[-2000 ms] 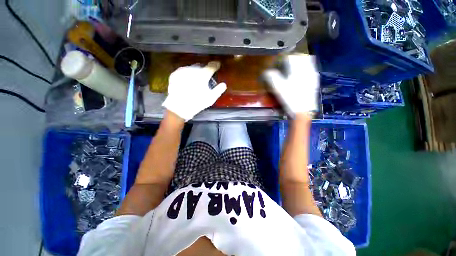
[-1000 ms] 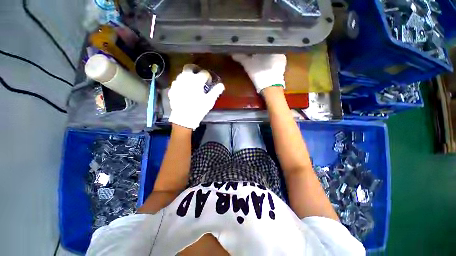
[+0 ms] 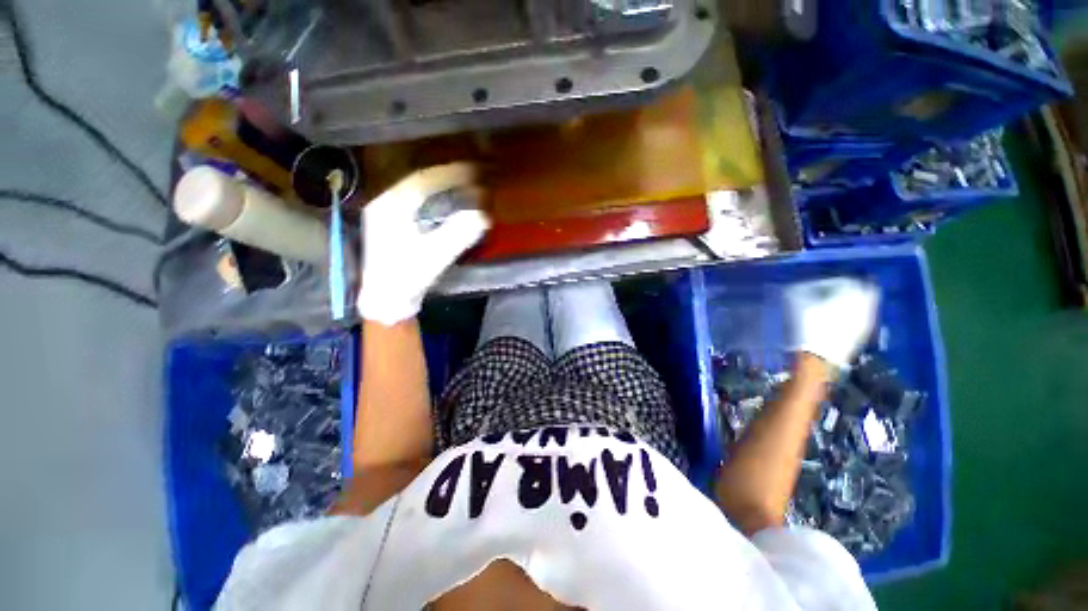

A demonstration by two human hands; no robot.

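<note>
My left hand (image 3: 412,245), in a white knit glove, is over the left part of the pads at the machine's front edge. A small grey metal workpiece (image 3: 444,208) shows between its thumb and fingers. My right hand (image 3: 835,320), also in a white glove, is blurred over the upper part of the right-hand blue bin (image 3: 939,418). Whether it holds anything cannot be told. Loose metal workpieces (image 3: 853,477) lie in that bin. The left-hand blue bin (image 3: 191,466) also holds workpieces.
The grey machine bed (image 3: 513,90) is beyond the yellow sheet (image 3: 728,149) and red pad (image 3: 597,227). A white bottle (image 3: 245,215), a dark cup (image 3: 313,173) and a light-blue brush handle (image 3: 338,269) are at left. Filled blue totes (image 3: 823,107) stand at far right.
My right hand has moved from the machine's front edge down and right to the right-hand bin. My left hand stays near the pads with the workpiece. The camera view has shifted slightly.
</note>
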